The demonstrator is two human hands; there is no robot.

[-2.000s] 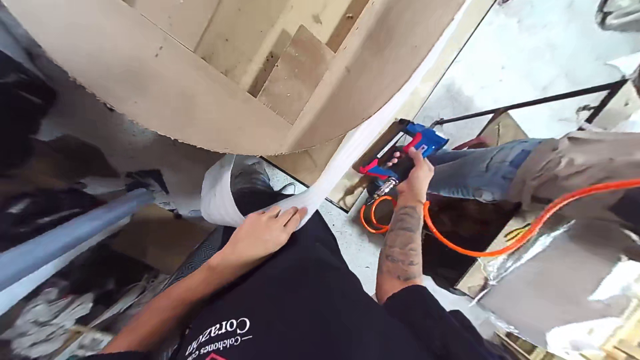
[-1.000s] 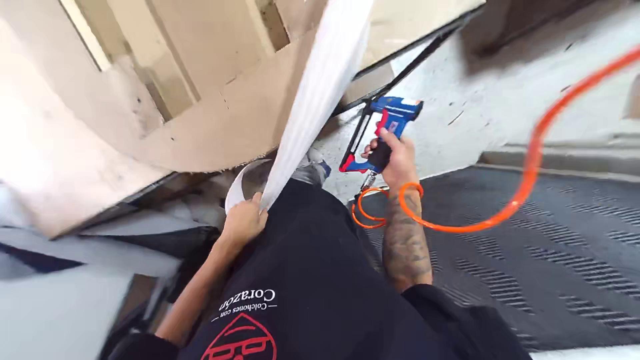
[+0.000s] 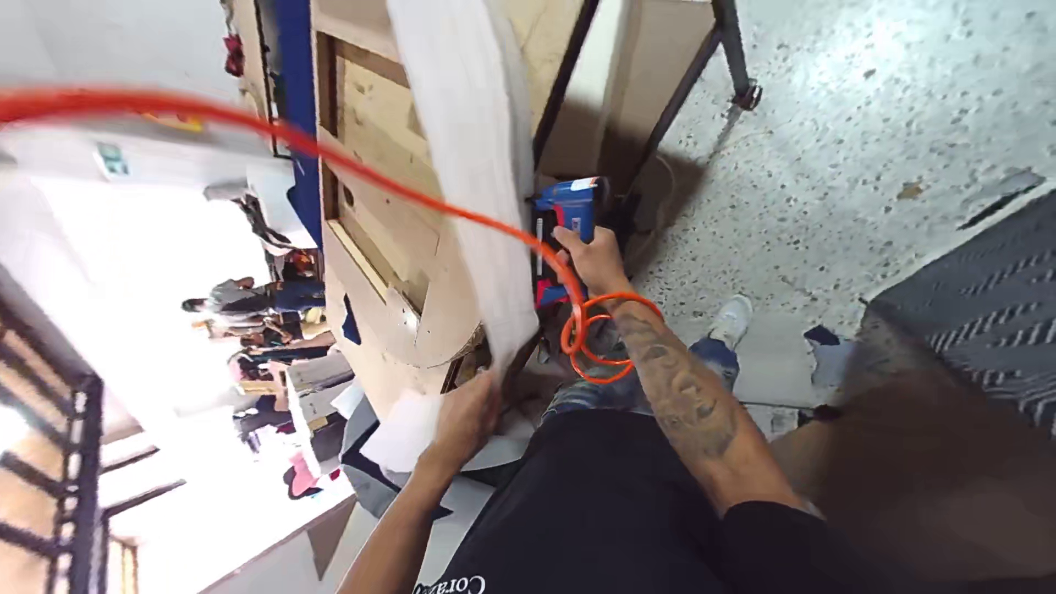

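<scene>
My left hand [image 3: 467, 419] is closed on a long white fabric strip [image 3: 474, 165], whose loose end hangs to the left of the fist. From there the strip runs up along the edge of a wood and cardboard furniture frame [image 3: 384, 326]. In my right hand [image 3: 596, 260] is a blue and red pneumatic stapler [image 3: 571, 206], its nose close to the strip and the frame's edge; contact cannot be told. An orange air hose [image 3: 388, 183] loops around my right wrist and crosses in front of the strip and frame.
Several people [image 3: 272, 295] are in the background at left. A metal rack [image 3: 62, 462] stands at far left. Right of the frame are a metal leg [image 3: 733, 54] on the speckled floor [image 3: 833, 165] and a dark patterned fabric surface [image 3: 982, 305]. Grey fabric pieces [image 3: 375, 487] lie near my left hand.
The view has swung strongly. The stapler, earlier away from the strip, is now close beside it at the frame's edge. The air hose now crosses to the left instead of the right.
</scene>
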